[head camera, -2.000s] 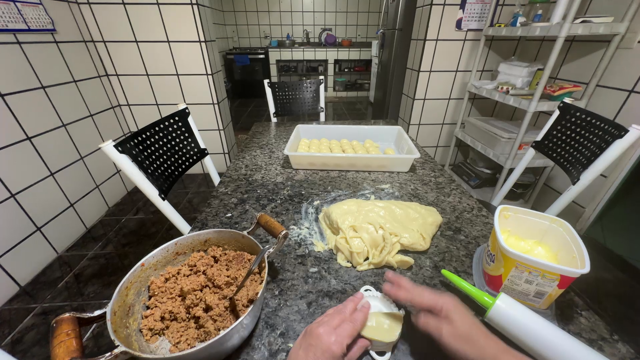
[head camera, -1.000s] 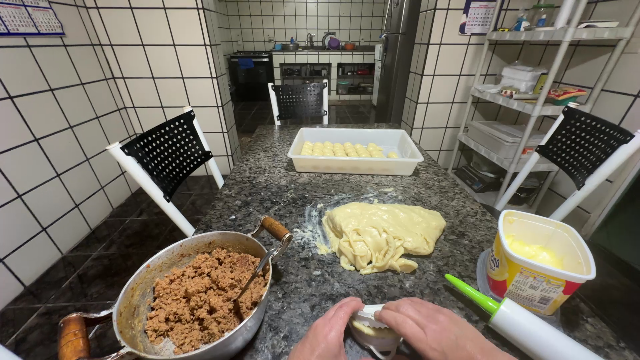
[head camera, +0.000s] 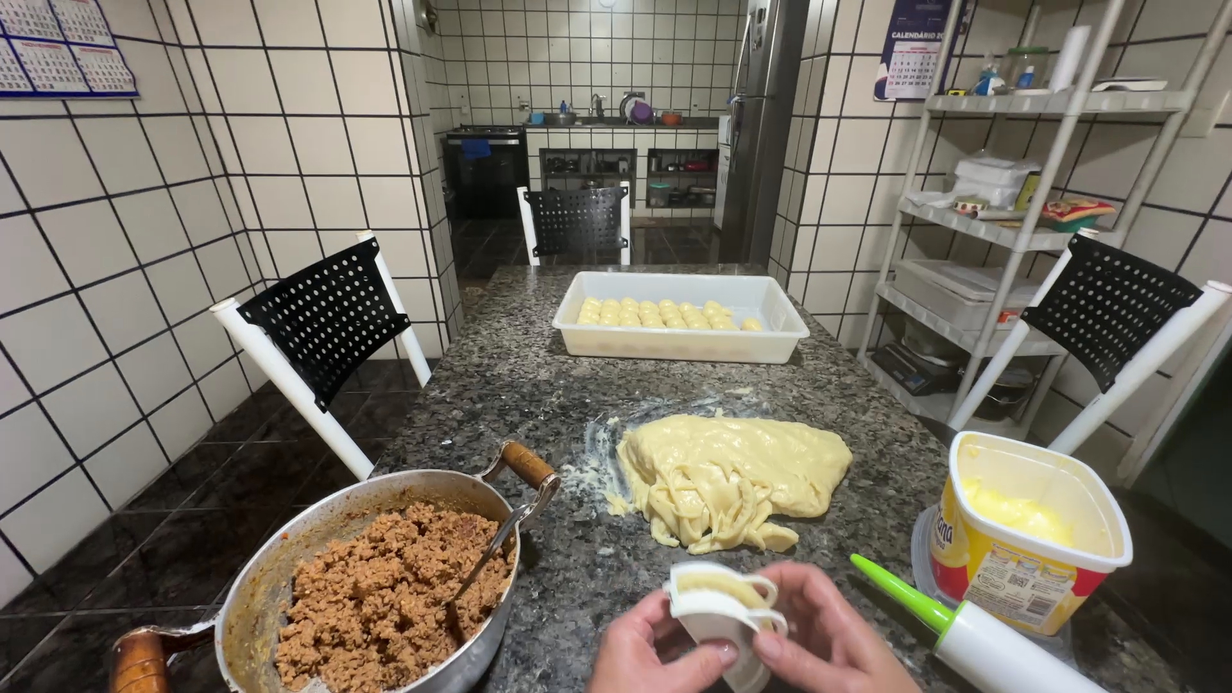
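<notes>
Between my left hand (head camera: 659, 645) and my right hand (head camera: 818, 630) is a small white plastic dumpling mold (head camera: 717, 606), tilted up and partly folded, with pale dough showing inside its rim. The fingers of both hands grip it. Just beyond lies a mound of soft yellowish dough (head camera: 741, 462) with cut strips at its near side. On the left, an aluminum pot (head camera: 236, 577) with wooden handles holds cooked ground meat (head camera: 395, 587) and a metal spoon (head camera: 486, 563). Farther back, a white plastic tray (head camera: 674, 345) contains rows of small dough pieces (head camera: 654, 313).
A margarine tub (head camera: 1020, 577) stands at the right, beside a white rolling pin (head camera: 1011, 654) with a green handle (head camera: 900, 592). Flour streaks the granite table (head camera: 500, 385) left of the dough. Chairs (head camera: 327, 318) surround the table, and a shelf rack (head camera: 1049, 101) stands behind at right.
The mold, earlier low over the table and partly under my hands, is now lifted and tilted up between them. My right hand has moved from over the mold to its right side.
</notes>
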